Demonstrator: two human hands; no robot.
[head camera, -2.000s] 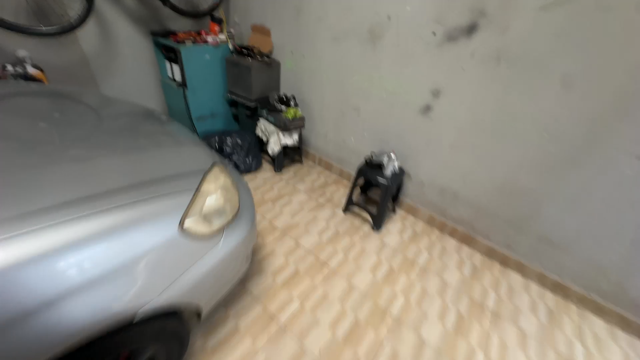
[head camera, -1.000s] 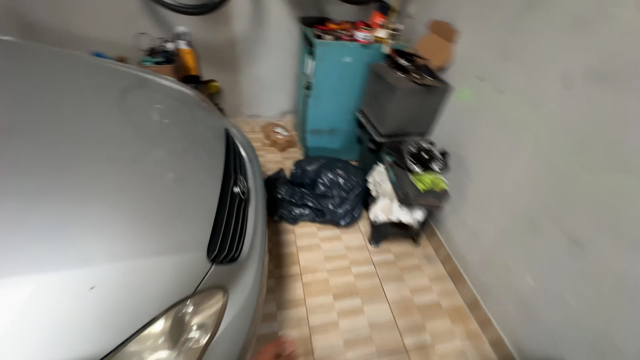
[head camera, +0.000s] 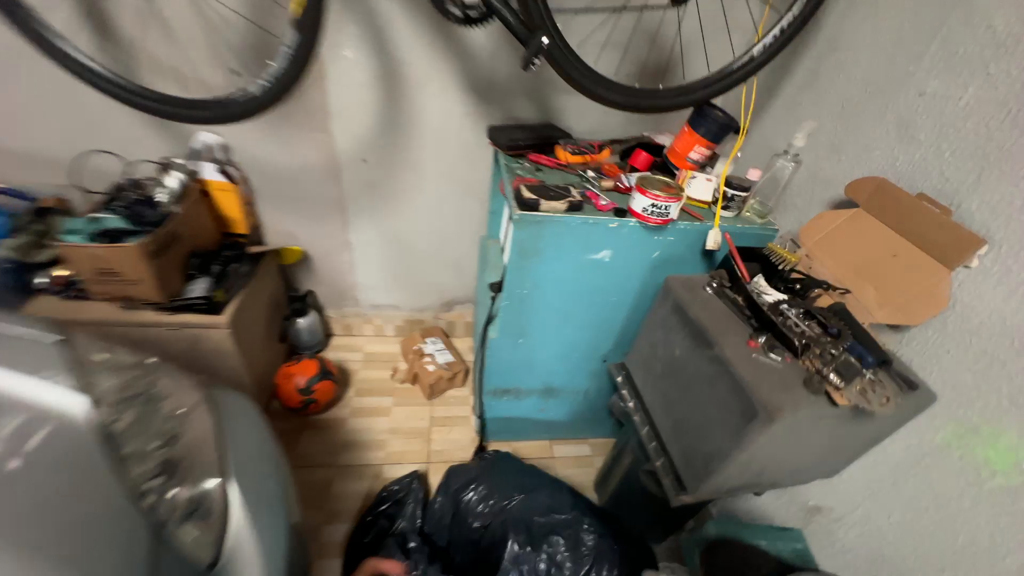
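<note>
Only a small part of one hand, seemingly my left hand (head camera: 380, 567), shows at the bottom edge, in front of black plastic bags (head camera: 512, 512); whether it holds anything is hidden. My right hand is out of view. Beyond the bags stands a teal metal cabinet (head camera: 560, 320). On its top lie a red and white tin (head camera: 656, 200), an orange and black container (head camera: 701, 138), a clear pump bottle (head camera: 774, 182), an orange multimeter (head camera: 582, 151) and other small items. Tools and metal parts (head camera: 832, 344) cover the top of a grey box (head camera: 720, 392) to the right.
A silver car's front (head camera: 72, 472) fills the lower left. Bicycle wheels (head camera: 664, 100) hang above. Behind the car stand a loaded cardboard box (head camera: 128, 264) and an orange ball (head camera: 308, 384). A torn brown package (head camera: 434, 362) lies on the tiled floor. An open carton (head camera: 888, 252) leans at the right wall.
The view has swung left and come nearer to the teal cabinet. The black stool by the wall, seen two seconds ago, is out of view. A bit of a hand remains at the bottom edge.
</note>
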